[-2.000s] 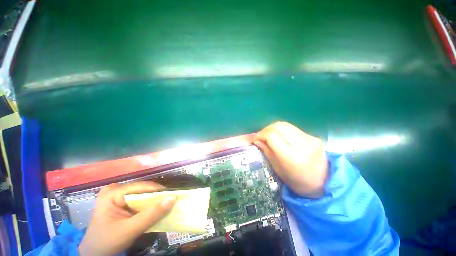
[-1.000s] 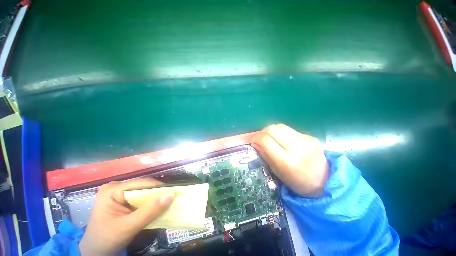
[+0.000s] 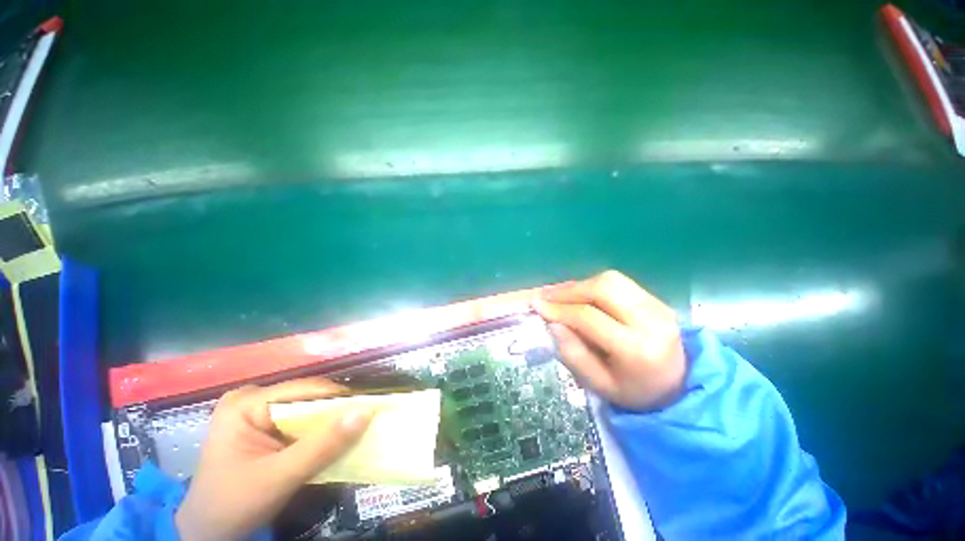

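An open laptop base (image 3: 529, 407) lies on the green bench, slightly tilted in view, its lower part cut off by the frame's edge. Its green motherboard shows right of centre, with a red strip (image 3: 317, 343) along the far edge. My left hand (image 3: 249, 460) is over the base's left part and holds a pale yellow sheet (image 3: 392, 439) between thumb and fingers, hiding part of the fan area. My right hand (image 3: 619, 338) is at the base's far right corner, thumb and fingertips close together there. Whether they hold a small piece is too small to tell.
A blue tray (image 3: 80, 370) stands at the left, with black sheets with yellow edges (image 3: 16, 235) in it. Parts of other laptops with red edges show at the upper left (image 3: 23, 85) and upper right (image 3: 926, 79). The green bench (image 3: 423, 232) spans the view.
My right hand's fingers have opened out somewhat and shifted at the far right corner. My left hand still holds the yellow sheet in nearly the same place. The view has shifted slightly.
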